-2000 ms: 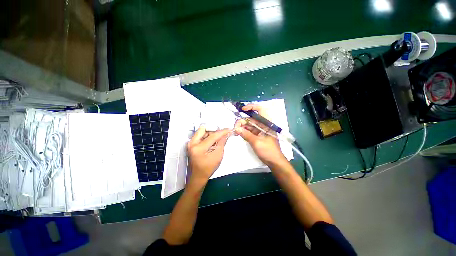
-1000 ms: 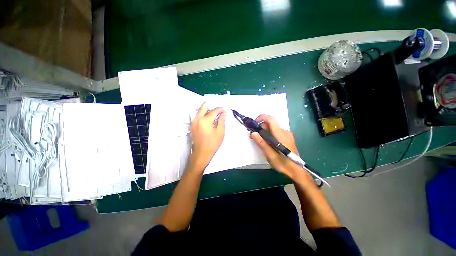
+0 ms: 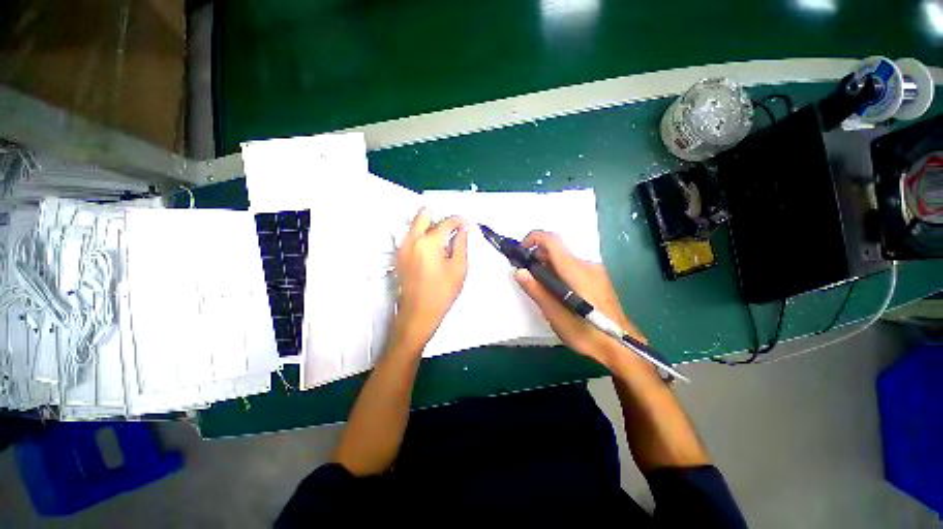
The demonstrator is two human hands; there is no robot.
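Note:
My right hand (image 3: 571, 294) is shut on the black soldering iron (image 3: 558, 287), whose tip points up and left over a white solar panel back (image 3: 517, 325). My left hand (image 3: 429, 271) rests at the left part of that panel, thumb and forefinger close together near the iron's tip. Whether a thin solder strand or wire is between those fingers is too small to tell. More white panels (image 3: 346, 279) overlap to the left, with a strip of a dark panel front (image 3: 282, 279) showing between them.
A stack of panels with coiled white cords (image 3: 78, 300) lies far left. To the right are the iron stand with yellow sponge (image 3: 690, 256), a silvery round container (image 3: 707, 119), a black station (image 3: 783, 207), a solder spool (image 3: 879, 91) and a fan (image 3: 923, 196). The green conveyor (image 3: 434, 62) runs beyond.
Since two seconds ago my hands have moved apart and the iron has turned, its tip now pointing up-left between them. The panels appear slightly shifted left. Little differs from one second ago.

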